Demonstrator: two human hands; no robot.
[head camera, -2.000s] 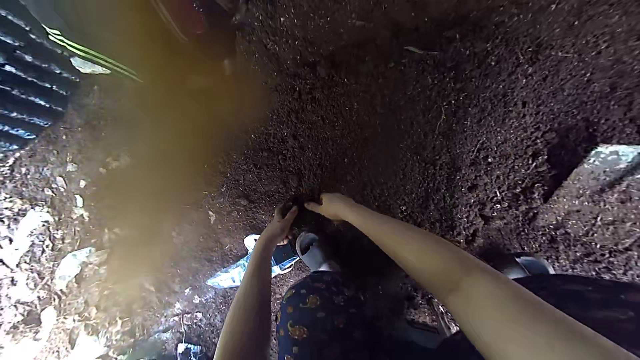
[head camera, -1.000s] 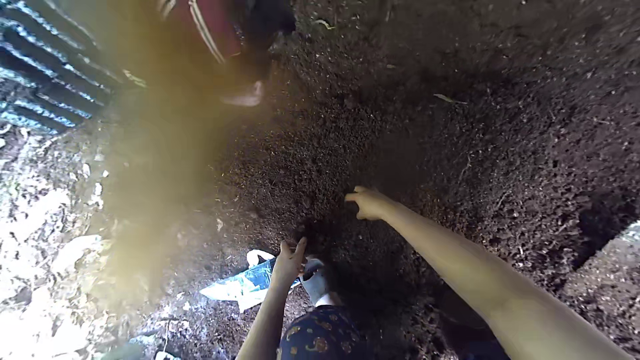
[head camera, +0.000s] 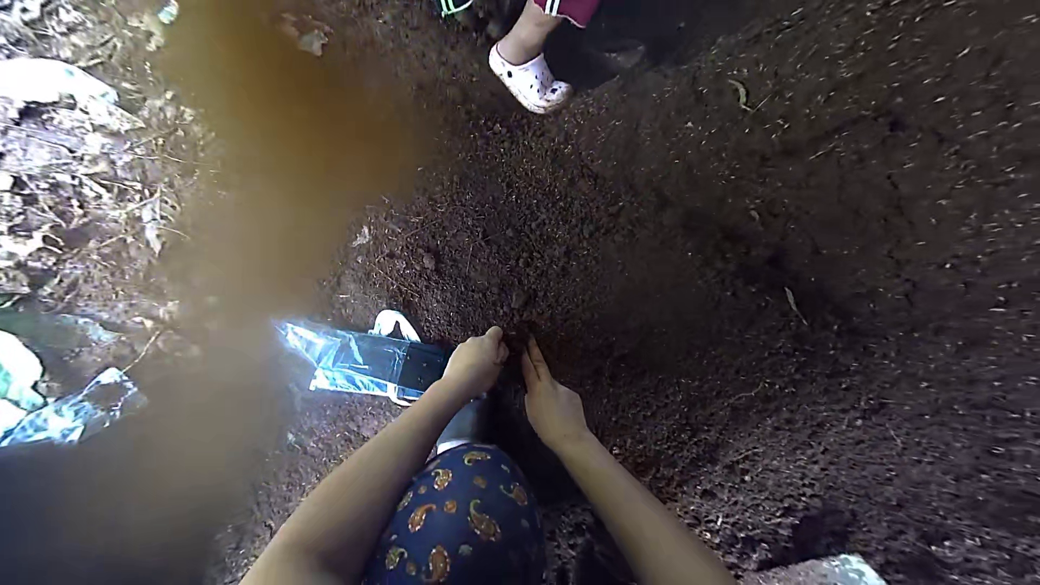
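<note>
Loose dark soil (head camera: 520, 260) lies under and around both hands. My left hand (head camera: 478, 364) is low over it with its fingers curled; whether something is between them is too small to tell. Close by on the right, my right hand (head camera: 552, 402) points its extended fingers at the soil, with a small gap between the two hands. A clear plastic packet (head camera: 357, 359) with a dark part inside lies just left of my left hand, beside a white loop-shaped item (head camera: 396, 323). My knee in patterned dark blue cloth (head camera: 459, 520) is below the hands.
Another person's foot in a white clog (head camera: 532, 81) stands on the soil at the top. Crumpled clear plastic (head camera: 77, 410) and dry leaf litter (head camera: 73, 179) lie at the left. A flat slab (head camera: 821, 571) shows at the bottom right. A brown blur covers part of the left side.
My right hand has come back beside my left hand; one second ago they were farther apart. The view has shifted, and the other person's clog now shows plainly.
</note>
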